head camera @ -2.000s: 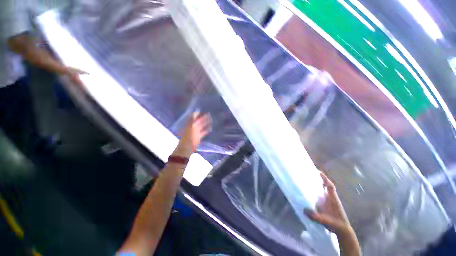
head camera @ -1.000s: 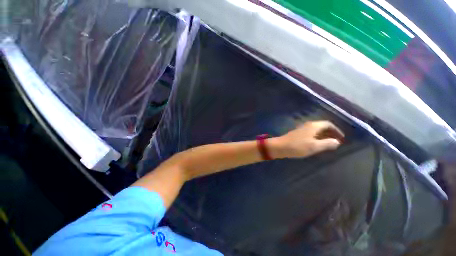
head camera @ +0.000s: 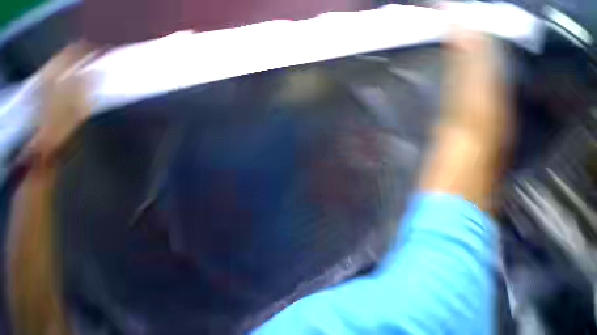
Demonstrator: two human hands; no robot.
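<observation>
A long bright-white foam end cushion (head camera: 262, 52) runs across the top of the view, along the far edge of a large dark television (head camera: 229, 170). Thin clear film shows over parts of the television. My left hand (head camera: 65, 98), with a dark red band at the wrist, is on the cushion's left part. My right hand (head camera: 468, 49) is on the cushion near its right end. Both hands are blurred and their fingers are hard to make out, but both appear to hold the cushion.
A reddish floor area (head camera: 196, 16) lies beyond the cushion, with a bit of green at the top left corner. At the right are blurred pale and dark shapes (head camera: 556, 209) that I cannot identify.
The view has turned. My left hand has moved from over the dark panel to the white cushion. My right hand, out of clear view one second ago, is now on the cushion too.
</observation>
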